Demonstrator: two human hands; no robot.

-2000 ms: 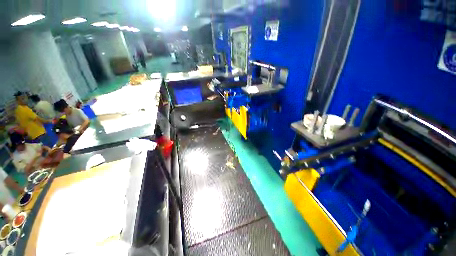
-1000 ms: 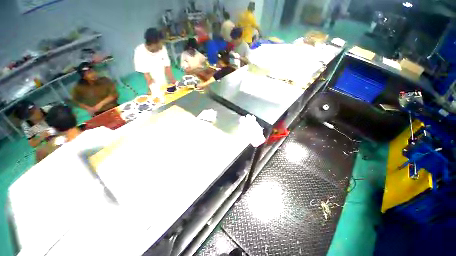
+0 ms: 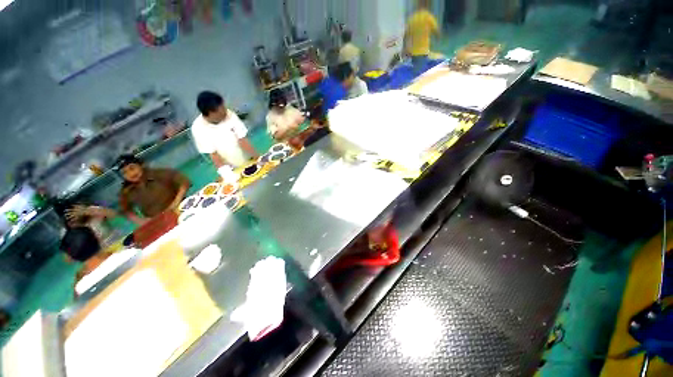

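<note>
Neither of my hands is in view. A pale, overexposed sheet (image 3: 122, 328) lies on a brown cardboard sheet (image 3: 198, 291) at the lower left. A second pale block or sheet (image 3: 23, 353) is cut off by the lower left edge. A white knit glove (image 3: 266, 294) with a reddish cuff edge hangs at the near edge of the grey metal-topped bench (image 3: 232, 276). A small white thing (image 3: 206, 259) lies beside the cardboard. A large white stack of sheets (image 3: 391, 125) lies further along the bench.
Several people sit or stand along the far side, by round tubs of coloured pieces (image 3: 228, 189). A red object (image 3: 387, 249) sits below the bench edge. A black fan (image 3: 504, 179), a blue crate (image 3: 572, 131) and a yellow guard (image 3: 640, 309) are at the right.
The view has swung left from the blue presses to the bench and is now closer to the glove. The large white area at the lower left has mostly left the picture.
</note>
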